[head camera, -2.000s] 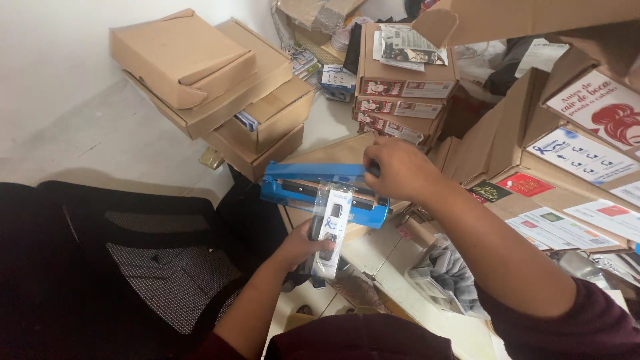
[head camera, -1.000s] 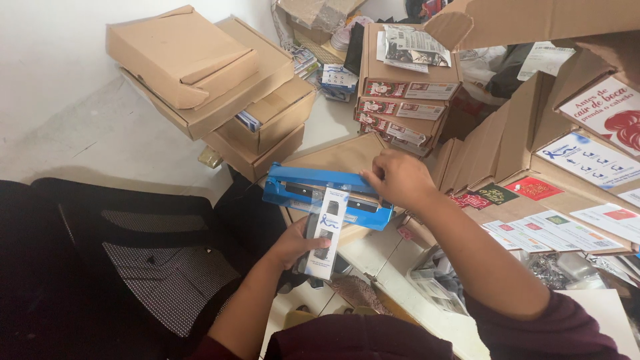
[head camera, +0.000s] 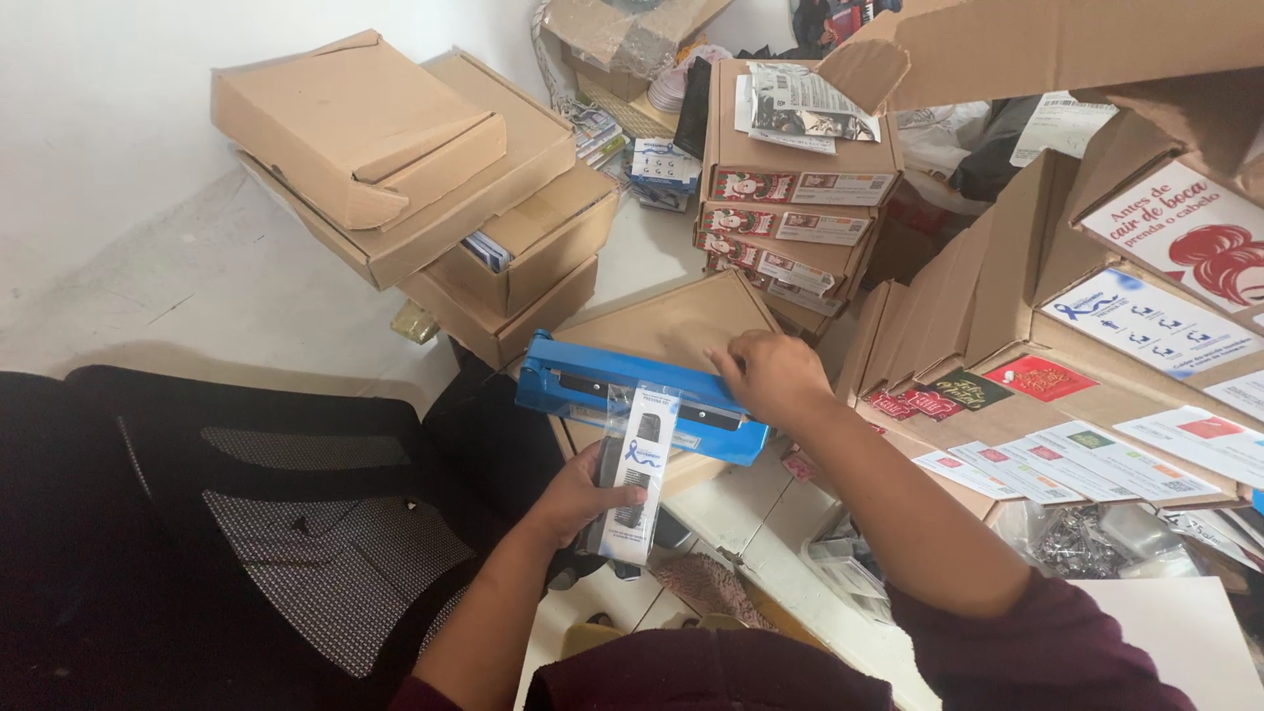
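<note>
My left hand (head camera: 583, 499) holds a clear plastic packet (head camera: 640, 474) with a printed white card and a black comb; dark material lies beneath it in the same hand. The packet's upper end lies across the blue impulse bag sealer (head camera: 726, 434). My right hand (head camera: 775, 375) rests on the right end of the sealer's upper arm, fingers bent over it; whether they grip it is partly hidden. Beneath the sealer lies a flat cardboard box (head camera: 681, 321).
Cardboard boxes (head camera: 365, 138) are stacked at the left by the wall. More boxes (head camera: 805, 148) stand behind, topped by a silver packet (head camera: 815, 104). Boxes with printed cards (head camera: 1066, 454) fill the right. A black mesh chair (head camera: 336, 533) stands at the left; bags of small items (head camera: 1081, 538) lie lower right.
</note>
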